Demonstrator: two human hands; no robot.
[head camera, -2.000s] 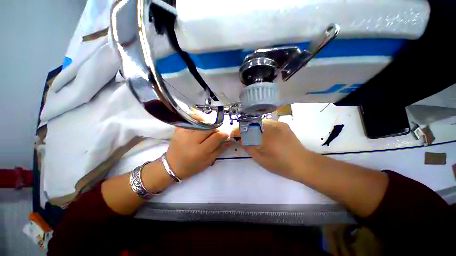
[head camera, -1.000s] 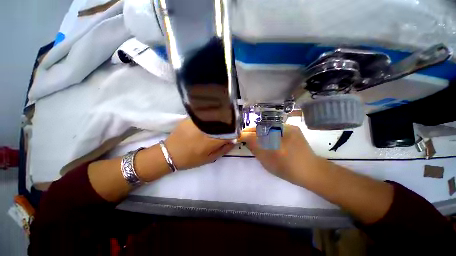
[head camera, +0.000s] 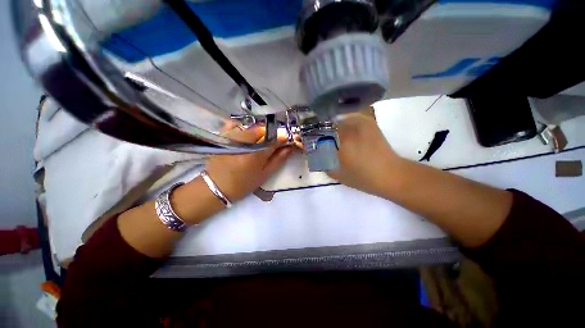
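The white sewing machine head (head camera: 256, 64) with a blue stripe fills the top. Its presser foot (head camera: 292, 131) sits in a bright light, with a blue-grey block (head camera: 322, 154) just right of it. My left hand (head camera: 247, 157) is left of the foot, fingers bent toward it, partly behind the chrome guard (head camera: 122, 122). My right hand (head camera: 362, 150) is right of the foot, its fingers partly behind the block. What the fingers hold is hidden. Off-white cloth (head camera: 96, 173) with tan edges lies left of my left hand.
A flat black phone (head camera: 500, 120) lies right of the needle area, with a thin black scrap (head camera: 435, 145) nearer. A small brown square (head camera: 568, 168) lies at far right. A grey measuring tape (head camera: 308, 257) runs along the table's front edge. A ribbed pale knob (head camera: 346, 70) hangs above the foot.
The camera view has shifted, so the guard now lies left and the knob sits closer. Both hands remain beside the foot. A small brown edge now shows below my left hand.
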